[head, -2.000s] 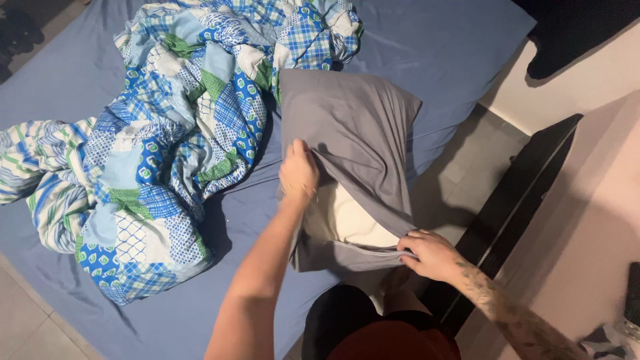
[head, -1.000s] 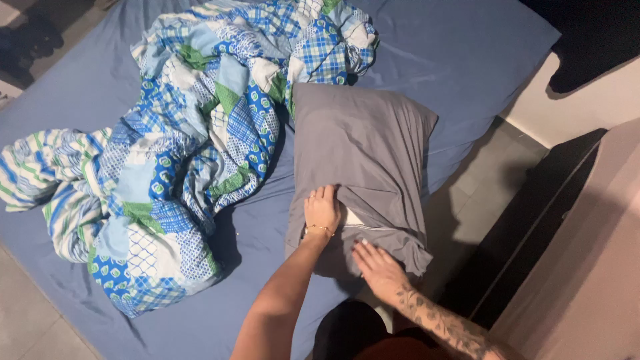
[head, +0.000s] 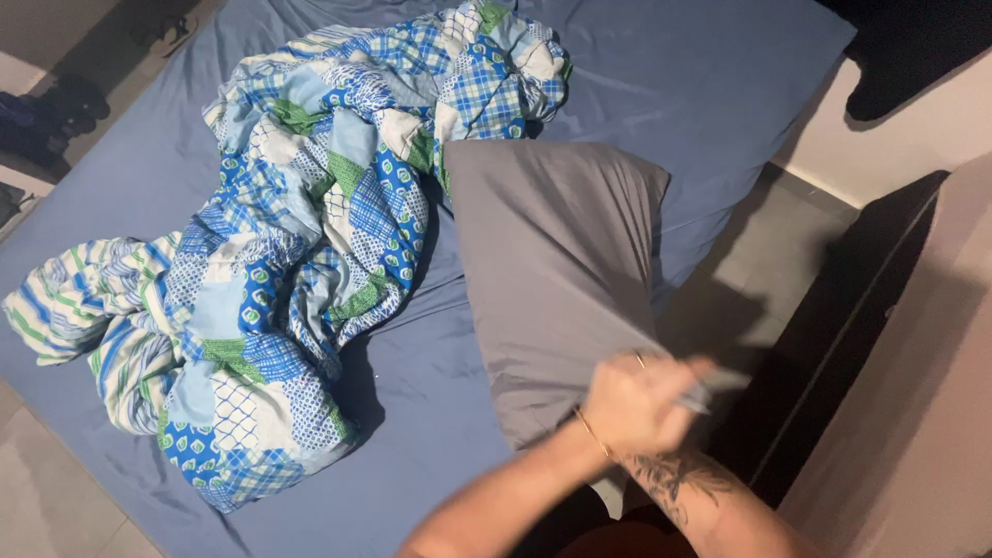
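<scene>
A pillow in a grey pillowcase (head: pixel 550 263) lies at the right side of a bed with a blue fitted sheet (head: pixel 418 480). My left hand (head: pixel 632 403), with a ring and a thin bracelet, is over the pillow's near right corner, blurred by motion. Behind and below it, mostly hidden, is my right hand (head: pixel 690 399), whose forearm is tattooed. A bit of grey cloth shows by the fingers; which hand grips it is unclear. The pillow's white inside does not show. Left of the pillow lies a crumpled patchwork cover (head: pixel 310 232) in blue, green and white.
Grey tiled floor (head: pixel 763 232) shows beyond the bed's right edge. A long black piece with a pale line (head: pixel 845 310) runs beside a beige surface (head: pixel 914 403) on the right. A black item (head: pixel 914 54) hangs over the pale wall at the top right.
My hands were apart at the pillowcase's opening, where white showed; now they overlap at the near right corner. The opening's white has gone from sight.
</scene>
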